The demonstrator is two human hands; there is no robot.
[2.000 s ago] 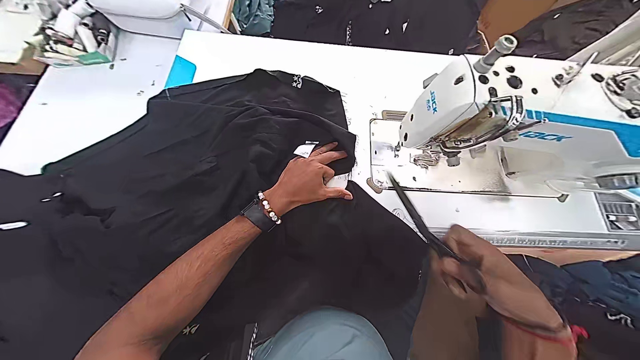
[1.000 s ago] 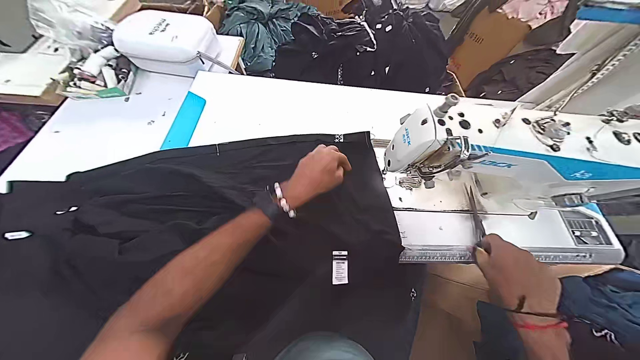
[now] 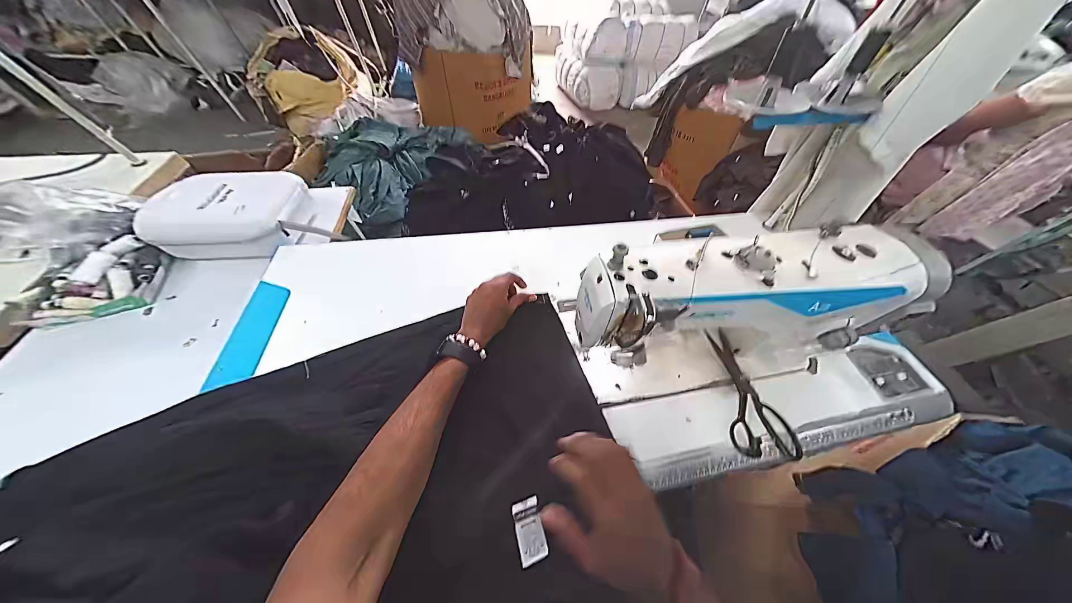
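Observation:
A black garment (image 3: 276, 444) lies spread over the white sewing table. At its far right corner, beside the sewing machine (image 3: 737, 293), my left hand (image 3: 494, 308) pinches the fabric edge between thumb and fingers. My right hand (image 3: 607, 511), blurred, is over the near right part of the garment with its fingers apart, close to a white care label (image 3: 529, 532). Black-handled scissors (image 3: 745, 394) rest on the machine bed, to the right of the needle area, with no hand on them.
A white case (image 3: 222, 209) and a tray of thread spools (image 3: 109, 276) stand at the left. Dark clothes (image 3: 569, 167) and cardboard boxes (image 3: 473, 92) are behind the table. Blue cloth (image 3: 980, 486) lies at the lower right. Another person's arm (image 3: 984, 117) shows at the upper right.
My right hand has let go of the scissors on the machine bed and moved left over the garment. The garment lies flatter than two seconds ago. The view has tilted up.

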